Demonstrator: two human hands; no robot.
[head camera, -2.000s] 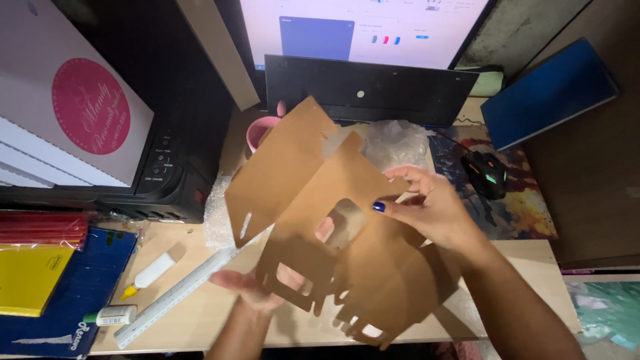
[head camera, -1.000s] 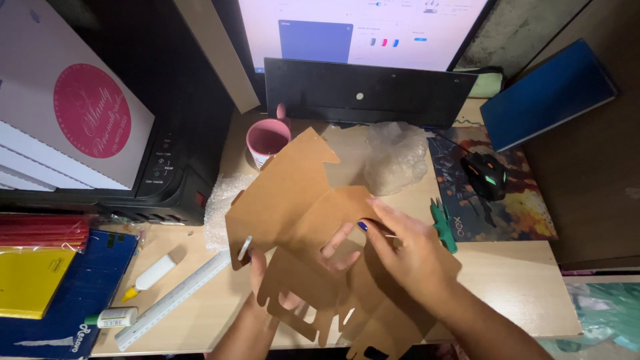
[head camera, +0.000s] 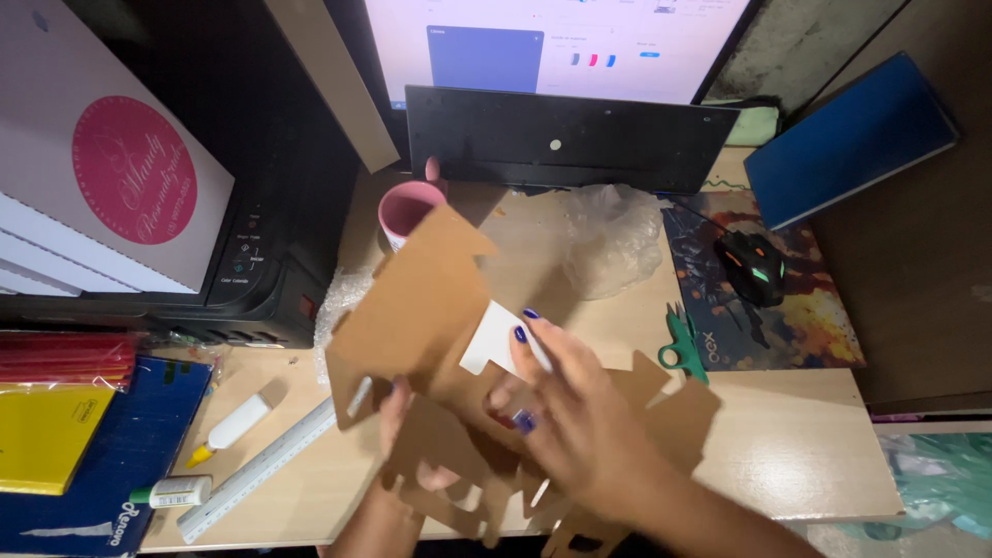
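Note:
My left hand (head camera: 407, 434) grips the lower left part of a brown die-cut cardboard sheet (head camera: 418, 302), partly behind its flaps. The sheet has slots, tabs and window cutouts, and its panels are partly folded. My right hand (head camera: 577, 403) is over the middle of the sheet, blurred, its fingers bent at a white panel (head camera: 492, 341) that is part of the piece. Whether the fingers pinch the cardboard or only press on it is not plain. Green-handled scissors (head camera: 682, 345) lie to the right, and a pink mug (head camera: 411, 209) stands behind the sheet.
A clear ruler (head camera: 260, 469), a glue bottle with a yellow tip (head camera: 232, 426) and a small green-capped bottle (head camera: 182, 491) lie at left. Crumpled clear plastic (head camera: 616, 240) lies behind; a computer mouse (head camera: 750, 267) rests on a patterned mat at right. A black printer (head camera: 271, 310) stands at left.
The cardboard has been turned and folded, and a white panel now shows on it. My right hand has moved down and left over the middle of the piece. The scissors are now uncovered.

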